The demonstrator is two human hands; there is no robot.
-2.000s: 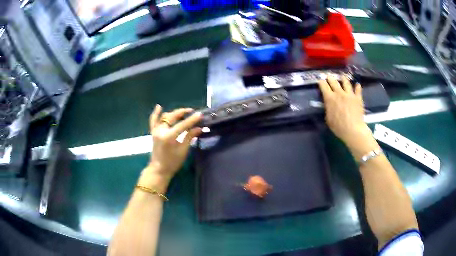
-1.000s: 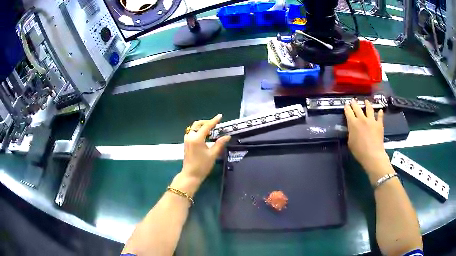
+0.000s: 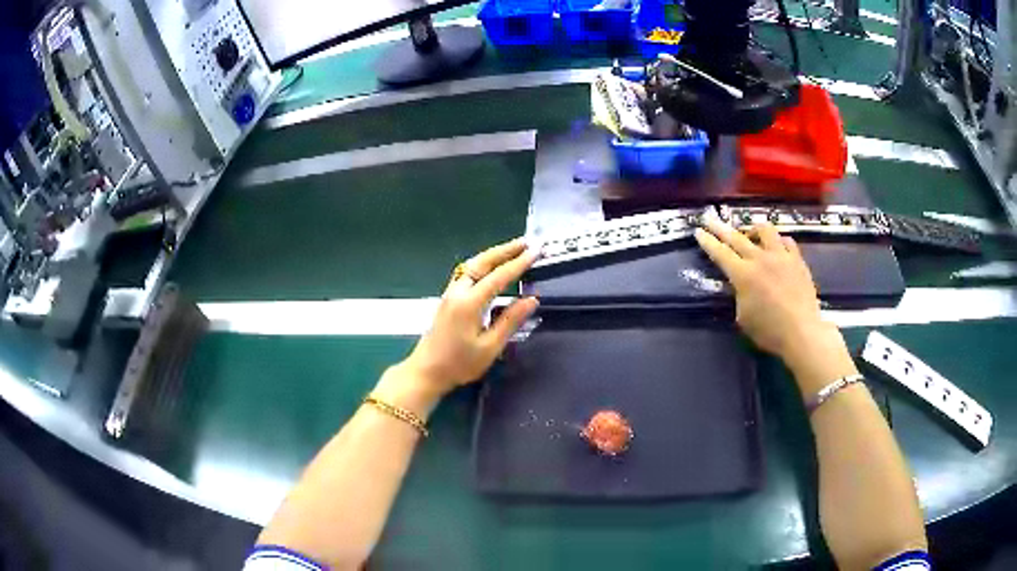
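A silvery carrier strip (image 3: 619, 236) with a row of round seats lies slanted on the dark base plate, its right end meeting a second carrier strip (image 3: 814, 218). My left hand (image 3: 474, 318) is at the left end of the first strip, fingertips touching it, thumb apart below. My right hand (image 3: 764, 279) lies with fingertips on the strips where they meet. Whether it grips anything is unclear. The black tray (image 3: 680, 407) is nearest me and bears a pile of copper-coloured parts (image 3: 608, 432).
The camera microscope (image 3: 730, 95) stands behind the strips, between a blue bin (image 3: 660, 156) and a red bin (image 3: 797, 145). A white power strip (image 3: 926, 388) lies right. Stacked carrier strips (image 3: 156, 363) stand at left. A dark strip (image 3: 937, 233) continues right.
My left hand and its strip have moved up, and the strip's right end now meets the other strip. My right hand has shifted left along the strips to this junction.
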